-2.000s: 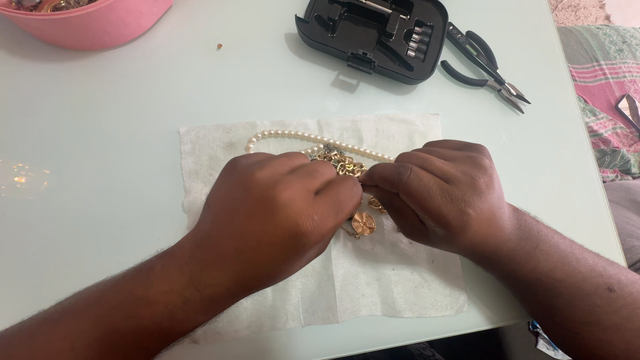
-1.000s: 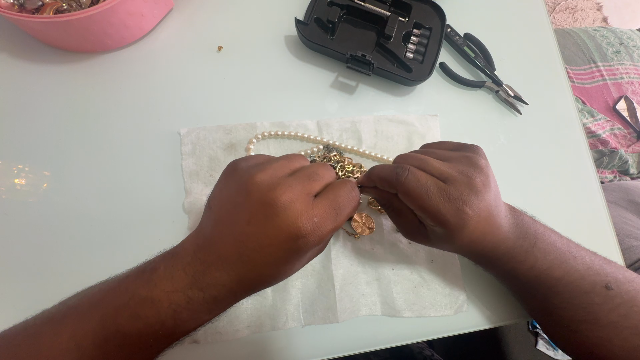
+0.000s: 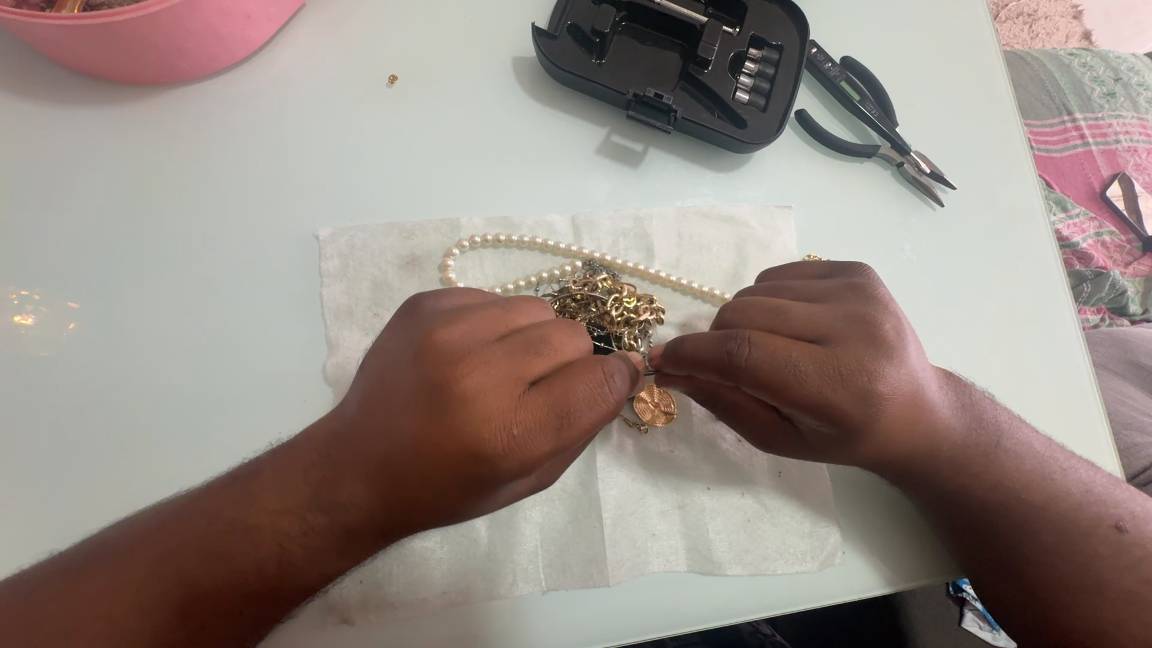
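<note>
My left hand (image 3: pixel 490 396) and my right hand (image 3: pixel 810 369) meet fingertip to fingertip, pinching a small, thin piece of jewellery chain between them; its exact shape is mostly hidden. Just beyond the fingertips lies a tangled heap of gold-coloured chains (image 3: pixel 612 306), with darker chain among it. A round gold-coloured pendant (image 3: pixel 655 406) shows just below the fingertips. A pearl bead necklace (image 3: pixel 531 241) loops behind the heap and runs under or behind my right hand. All of this is over a white cloth (image 3: pixel 576 531).
On the glass-topped table (image 3: pixel 180 225), a pink bowl (image 3: pixel 171 45) stands at the far left, with a tiny gold-coloured piece (image 3: pixel 392 80) to its right. An open black tool case (image 3: pixel 666 112) lies at the back, beside pliers (image 3: pixel 837 135) and a digital tester (image 3: pixel 855 94). Patterned fabric (image 3: pixel 1080 135) is off the right edge.
My fingertips have parted slightly and my right hand has shifted a little to the right. More of the gold-coloured chain heap shows between the hands.
</note>
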